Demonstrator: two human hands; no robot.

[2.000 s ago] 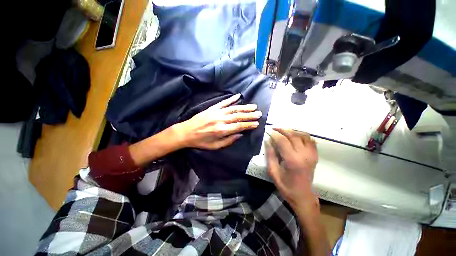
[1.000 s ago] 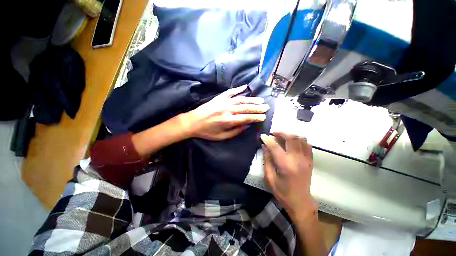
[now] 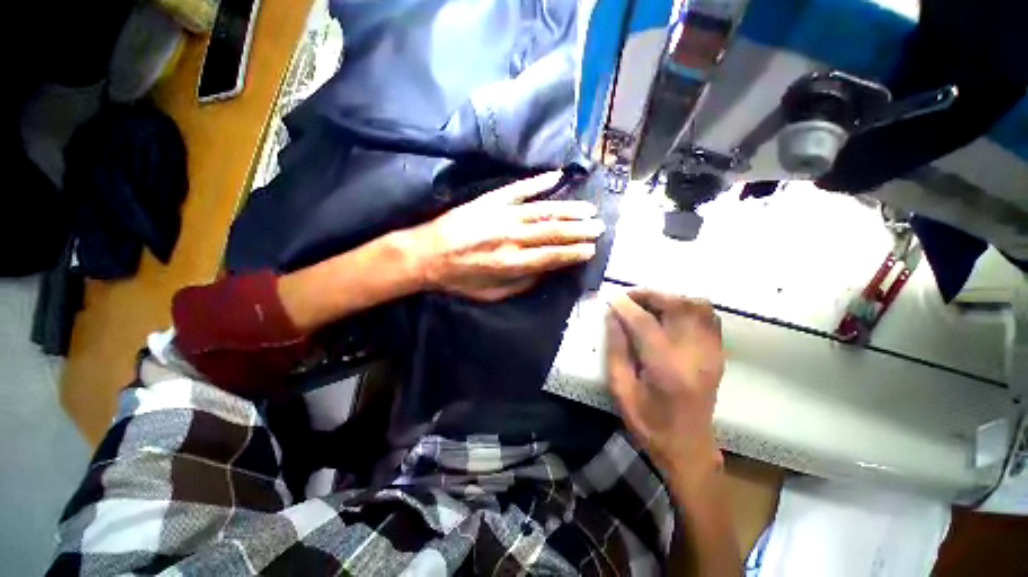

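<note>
Dark navy cloth (image 3: 383, 197) spreads from behind the machine's left end down over my lap, its right edge in line with the presser foot (image 3: 617, 163). My left hand (image 3: 507, 242) lies flat on the cloth, fingers spread, fingertips near that edge just in front of the foot. My right hand (image 3: 667, 361) is over the white machine bed (image 3: 812, 394), right of the cloth edge, fingers bent and slightly blurred. Its thumb and index fingertips are close to the edge; whether they touch cloth is unclear.
The white and blue machine head (image 3: 755, 85) fills the upper right. Red snips (image 3: 877, 295) lie on the bed. An orange-brown side table (image 3: 226, 147) at left holds a phone (image 3: 229, 47) and a dark cloth bundle (image 3: 124, 186). Pale cloth (image 3: 851, 530) is at lower right.
The cloth under my left hand has moved up toward the presser foot. My right hand was at the cloth edge and now sits slightly right of it. The view has shifted slightly.
</note>
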